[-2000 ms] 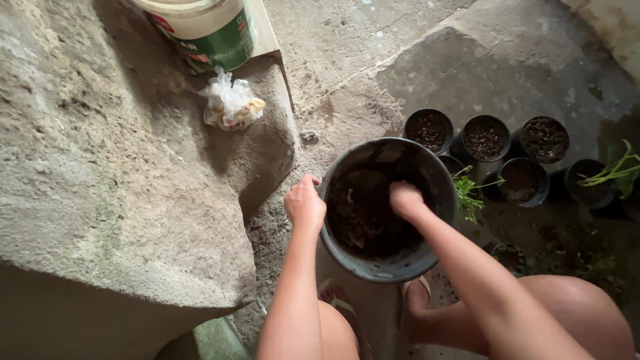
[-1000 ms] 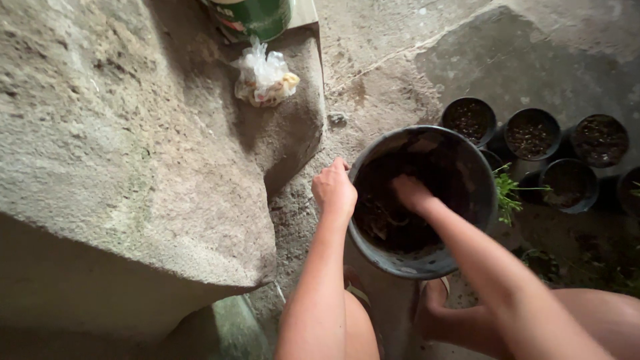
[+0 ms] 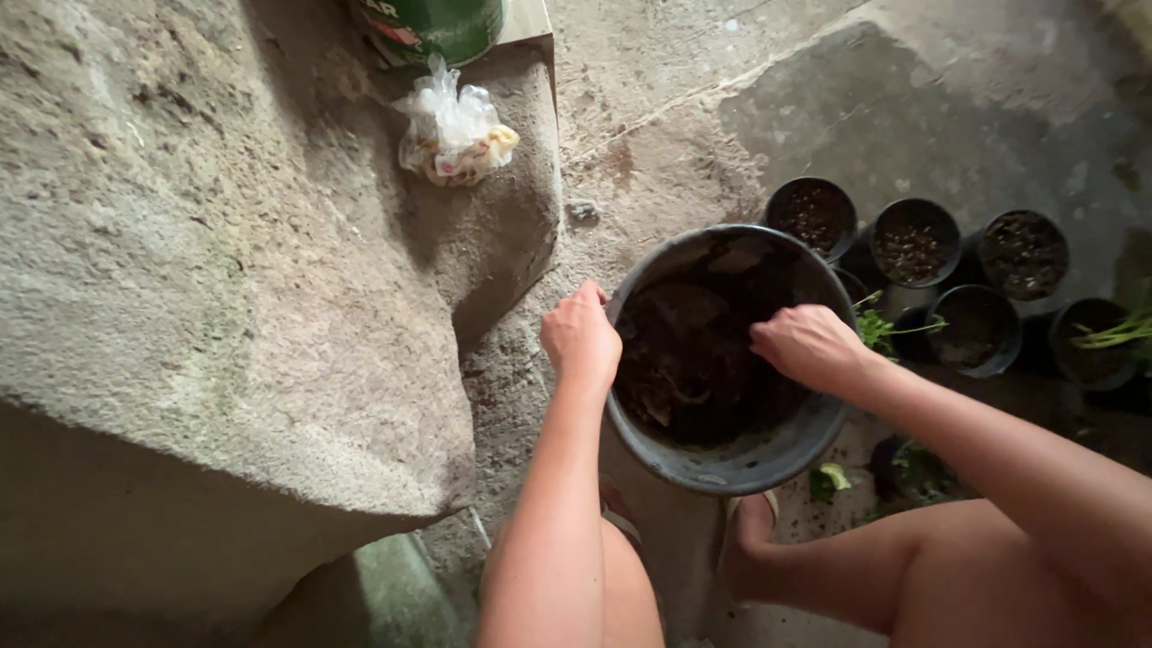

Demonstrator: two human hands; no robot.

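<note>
A large dark plastic bucket (image 3: 733, 477) with dark soil (image 3: 693, 378) inside stands between my feet, tilted a little or seen at a slant. My left hand (image 3: 583, 335) grips its rim on the left side. Inside the bucket's right part is my right hand (image 3: 810, 346), above the soil with its fingers curled; whether they hold anything cannot be told. Pale, root-like scraps lie on the soil. Just right of the bucket, a leafy green sprig (image 3: 877, 328) shows beside the black pots.
Several black pots of soil, one nearest the bucket (image 3: 813, 216), stand at the right. A knotted clear plastic bag (image 3: 457, 135) lies on a concrete ledge (image 3: 504, 216), by a green and white pail (image 3: 441, 27). A rough concrete wall (image 3: 225, 270) fills the left. Loose leaves (image 3: 828, 481) lie near my foot.
My right hand has moved up and right from the soil, toward the bucket's right side. My left hand stays on the rim. The view has shifted.
</note>
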